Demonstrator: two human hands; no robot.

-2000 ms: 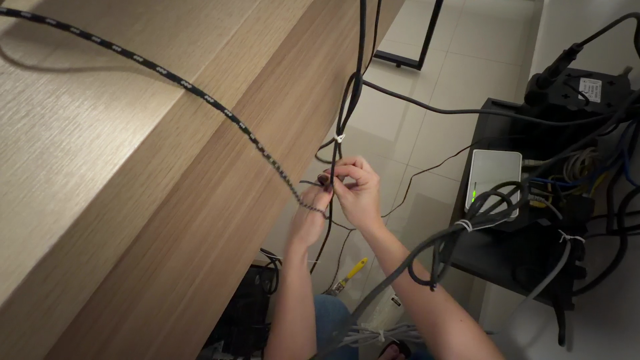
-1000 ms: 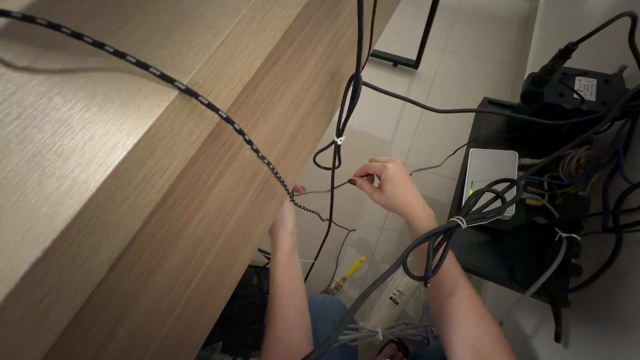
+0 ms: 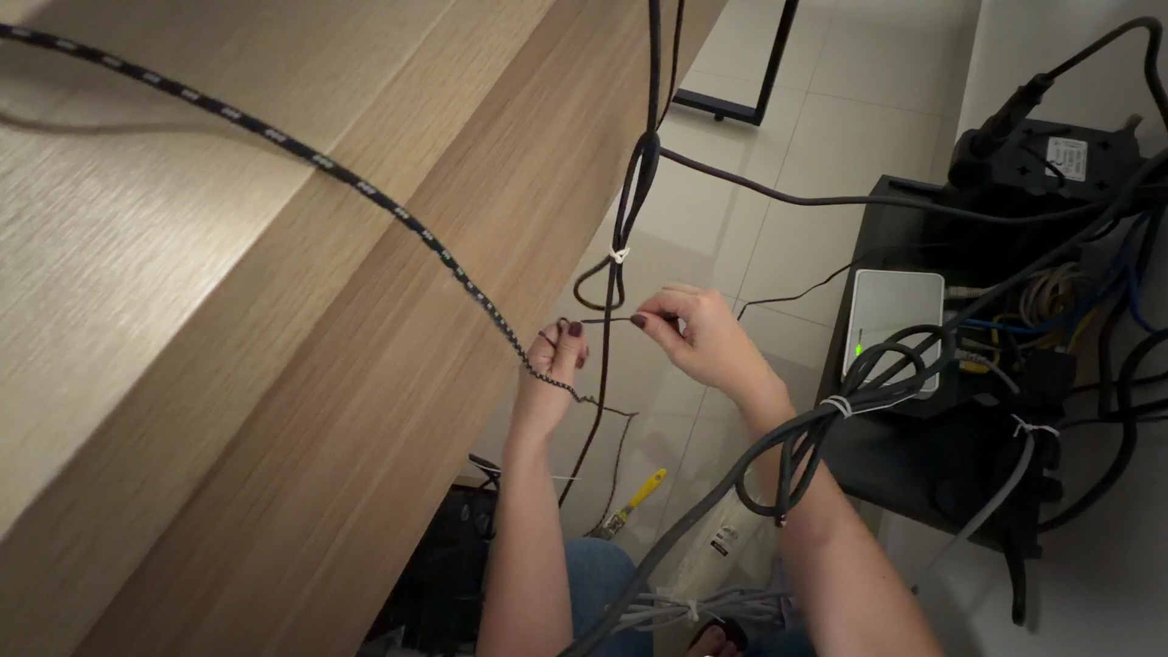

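Note:
My left hand (image 3: 558,356) pinches a thin dark cable (image 3: 595,320), a small loop of it showing at the fingertips. The same stretch runs to my right hand (image 3: 689,328), where thumb and fingers are closed on it. A black braided cable with light flecks (image 3: 401,214) crosses the wooden furniture, passes over my left wrist and hangs below. Between my hands runs another dark cable (image 3: 604,383). Above them hangs a bundled black cable (image 3: 630,192) with a white tie (image 3: 619,255). A looped grey cable bundle (image 3: 812,429) passes in front of my right forearm.
A wooden panel (image 3: 301,301) fills the left. At right, a black tray (image 3: 849,484) holds a white network device (image 3: 899,319) with a green light, black power adapters (image 3: 1049,164) and tangled cables. A yellow-handled brush (image 3: 639,500) and bundled grey cables (image 3: 703,607) lie low down.
My hands were together two seconds ago and apart one second ago, with thin cable stretched between them. Now they are closer again, and my left hand has moved up and right into fuller view.

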